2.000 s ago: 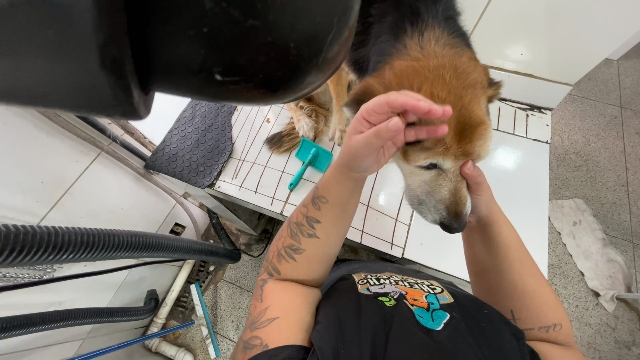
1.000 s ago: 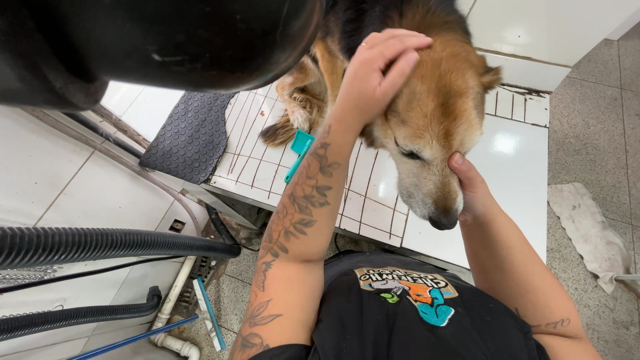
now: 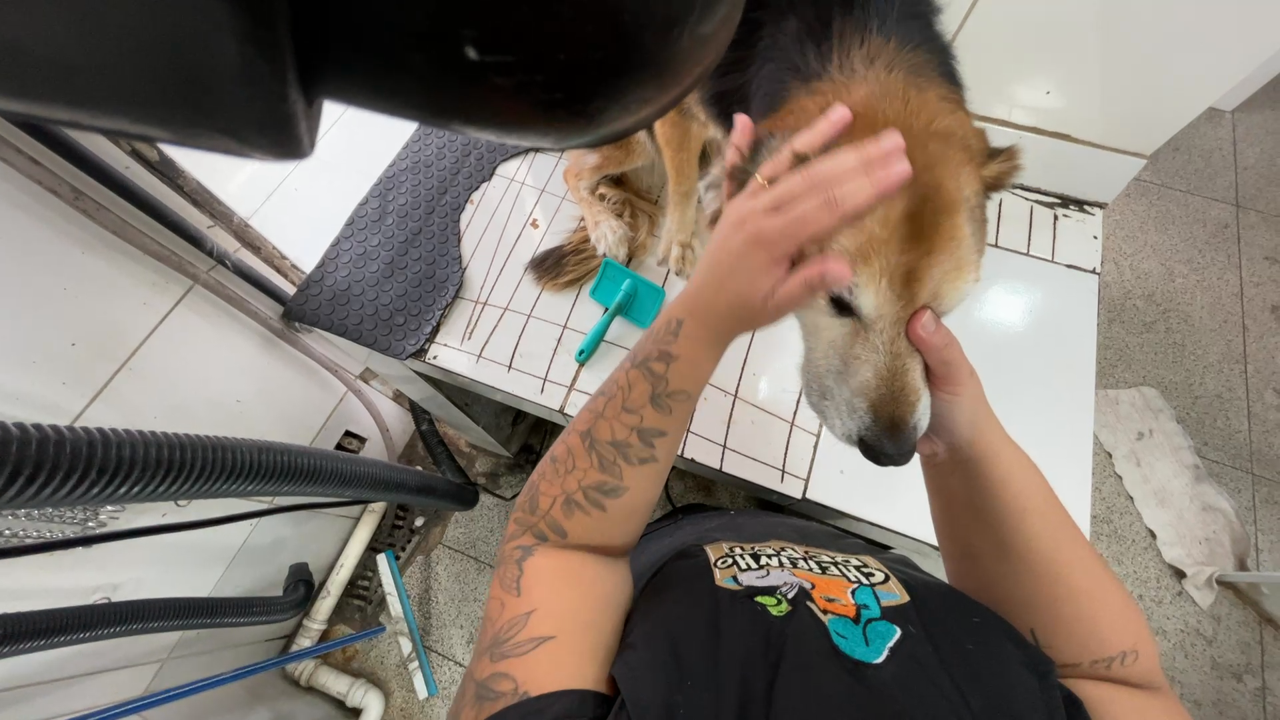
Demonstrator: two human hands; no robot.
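A tan and black dog [image 3: 900,260] stands or sits on a white tiled table [image 3: 1040,400], its head lowered over the front edge side. My left hand [image 3: 790,220], wearing a ring, is at the side of the dog's head, fingers spread and holding nothing. Under the far side of the muzzle, my right hand [image 3: 955,385] cups the jaw, with the thumb near the eye. A teal slicker brush [image 3: 622,303] lies on the tiles by the dog's paws and tail.
A large black object [image 3: 500,60] blocks the upper left. A grey rubber mat [image 3: 400,240] lies on the table. Black corrugated hoses [image 3: 220,465], a white pipe [image 3: 340,570] and a blue-edged squeegee [image 3: 408,625] are at left. A pale cloth [image 3: 1175,490] is on the right floor.
My left hand has gone from the top of the dog's head to beside its face, with its fingers now spread. My right hand stays at the muzzle.
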